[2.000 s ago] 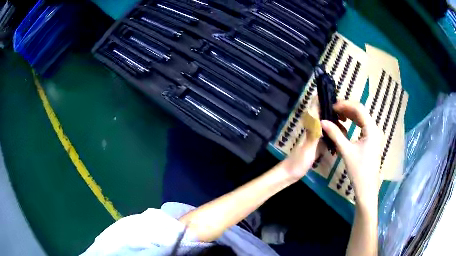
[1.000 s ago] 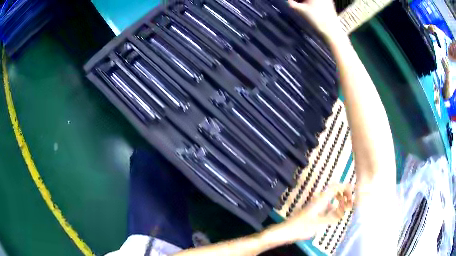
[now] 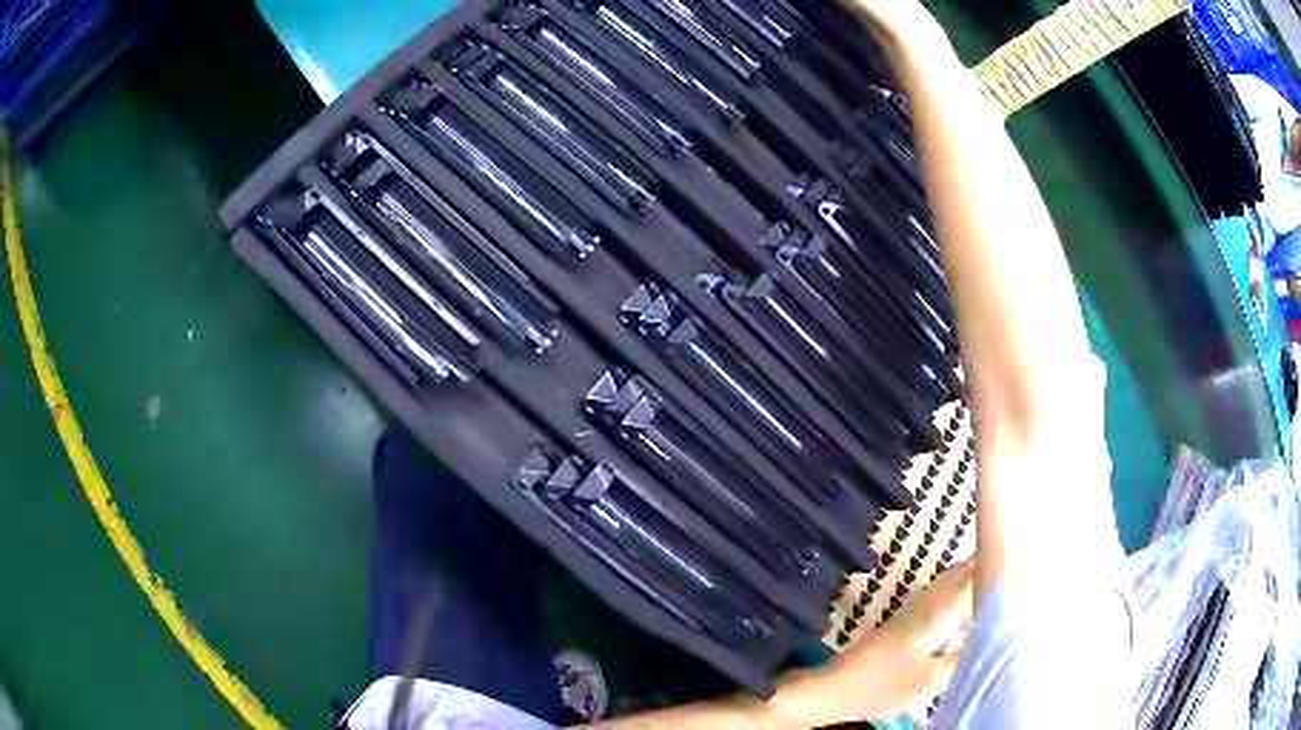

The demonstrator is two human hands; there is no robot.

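Observation:
A large matt black tray fills the middle, with long glossy black plastic parts lying in its slots. A tan backing sheet with rows of small dark pads lies past the tray's lower right edge. My left hand is low over this sheet; its fingers are mostly hidden behind my right arm, so I cannot tell what they hold. My right arm reaches up across the tray's right side, and the hand is cut off by the top edge.
A crinkled clear plastic bag lies at the lower right. A ribbed cream strip and a dark stack are at the upper right. Part of a person shows at the right edge. The green floor has a yellow line.
The black part held in both hands two seconds ago is no longer visible in them. My right arm has stretched up over the tray, its hand leaving the picture. The view has shifted towards the tray.

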